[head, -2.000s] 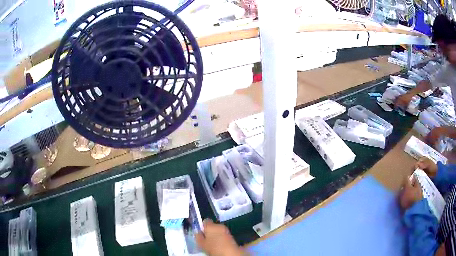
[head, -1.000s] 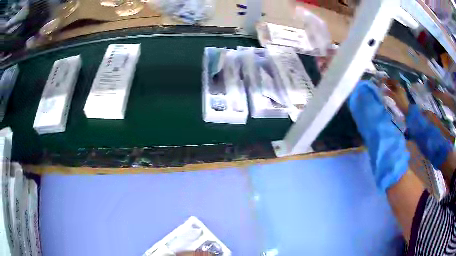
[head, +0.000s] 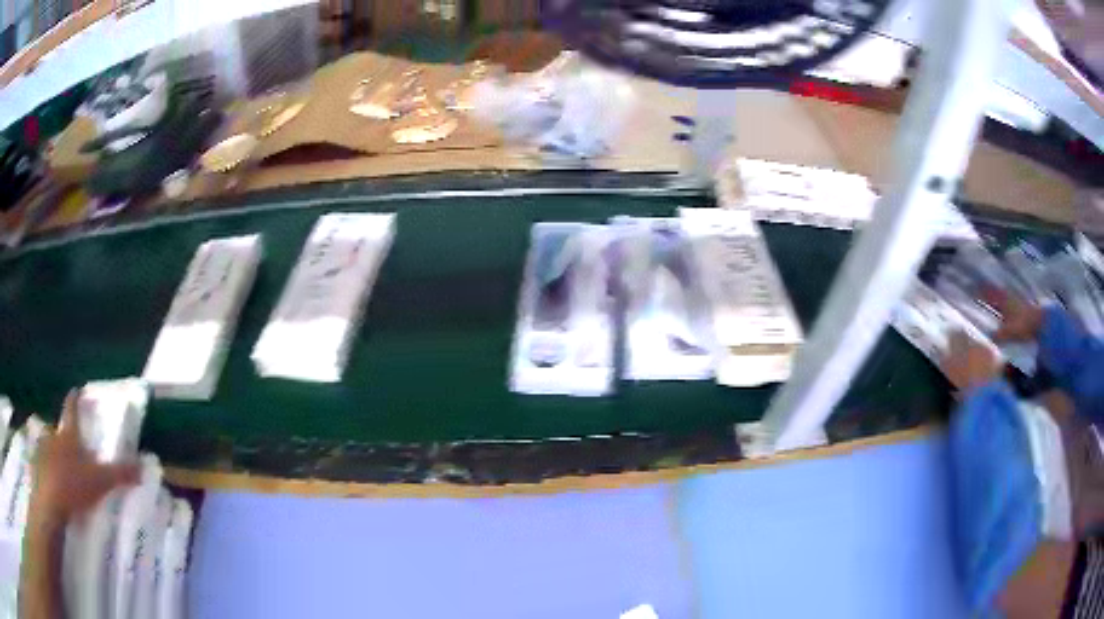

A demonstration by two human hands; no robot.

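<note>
My left hand (head: 79, 474) is at the left edge, blurred, over a row of white cartons (head: 151, 544) standing at the left end of the table. Its thumb and fingers are around one white carton (head: 115, 417) that stands higher than the others; the hand hides its lower part. My right hand is out of the picture. A small corner of a white tray or carton (head: 638, 613) shows at the bottom edge, mostly cut off.
A dark green belt (head: 448, 302) carries white cartons (head: 327, 296) and open trays (head: 565, 308). A white post (head: 878, 260) stands at the table's right side. A neighbour's blue sleeve (head: 987, 484) is at right. A blue-violet mat (head: 424, 556) covers the table.
The view has swung and tilted up since a second ago. The tray at the front has almost left the picture. My left hand has appeared at the standing cartons. Neighbour's arms have shifted.
</note>
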